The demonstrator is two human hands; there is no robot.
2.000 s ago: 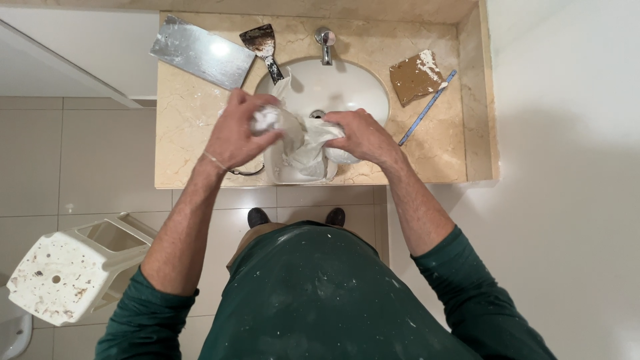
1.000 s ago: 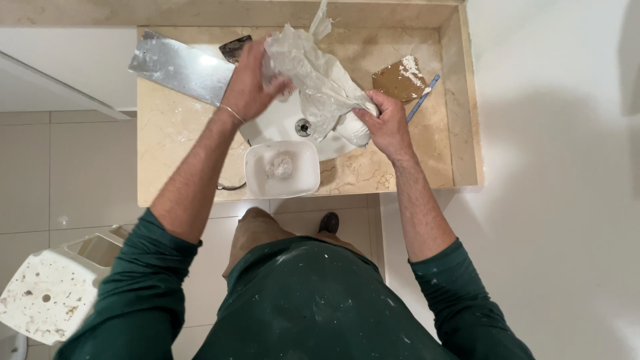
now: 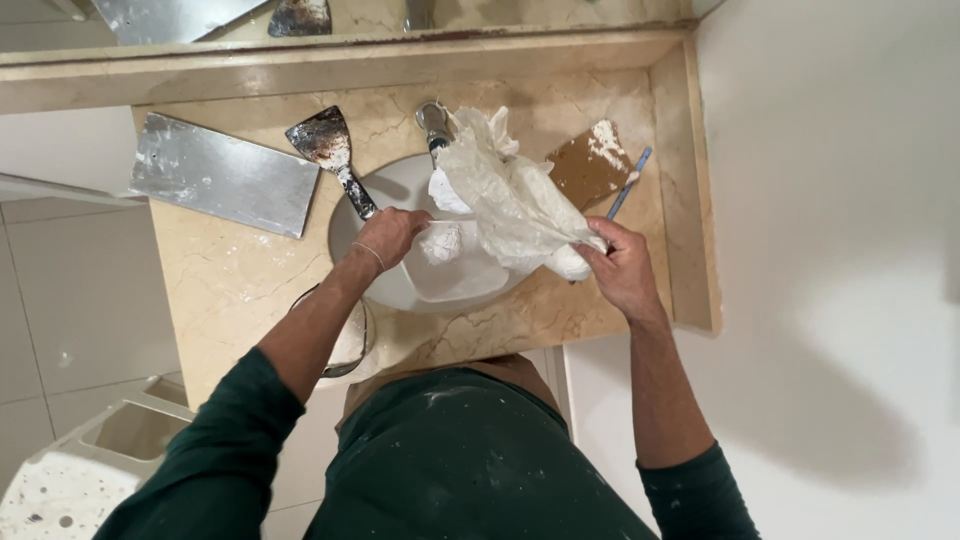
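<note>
My left hand (image 3: 391, 238) grips the upper left rim of a white plastic tub (image 3: 461, 277) held over the washbasin (image 3: 352, 225). A small heap of white powder (image 3: 442, 244) lies in the tub. My right hand (image 3: 624, 264) holds a translucent plastic bag (image 3: 510, 195) by its lower right part, its crumpled body above the tub and basin. White material shows inside the bag near my fingers, and a white lump (image 3: 448, 191) shows at its left edge. A stained putty knife (image 3: 334, 154) rests with its handle end just above my left hand.
A steel plate (image 3: 225, 176) lies on the left of the marble counter (image 3: 225, 285). Behind the basin stands a faucet (image 3: 433, 124). At the right lie a brown board (image 3: 589, 169) with white residue and a blue stick (image 3: 630, 182). A spattered plastic stool (image 3: 82, 480) stands at lower left.
My left hand has left the bag and taken hold of the tub, which stood at the counter's front edge a second ago and is now over the basin. My right hand still holds the bag.
</note>
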